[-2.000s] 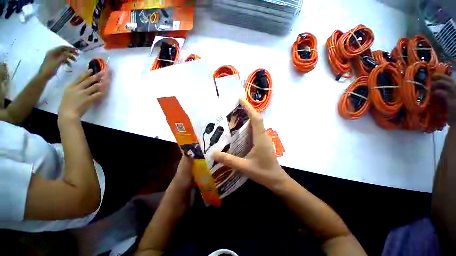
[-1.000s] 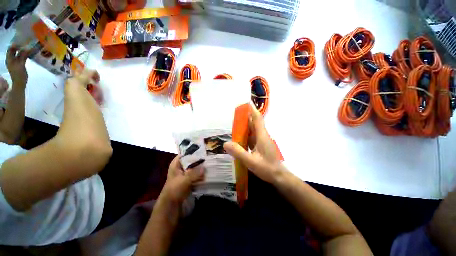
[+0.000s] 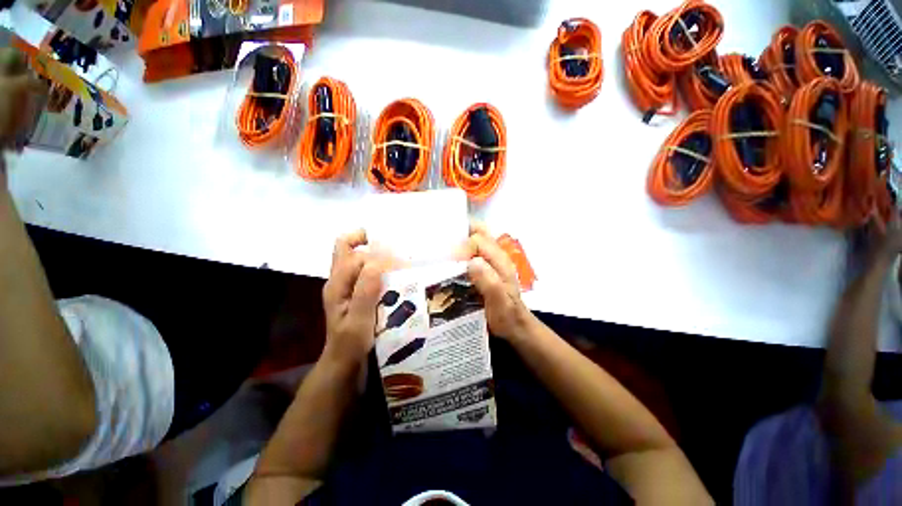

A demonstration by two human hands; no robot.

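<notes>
A white printed retail box with black product pictures stands in front of me over my lap, its plain white flap raised at the far end. My left hand grips the box's left side near the flap. My right hand grips its right side near the flap. Beyond it, several banded orange cable coils lie in a row on the white table. Some have shiny transparent edges around them. The box's inside is hidden.
Small orange cards lie at the table edge beside my right hand. A pile of orange coils is at the right, with a person's arm beside it. Flat orange cartons lie far left. Another person's arm and formed boxes are at left.
The box has been turned and now shows its printed face squarely, with both hands at its far end. The view has shifted, and the coil row is fully visible.
</notes>
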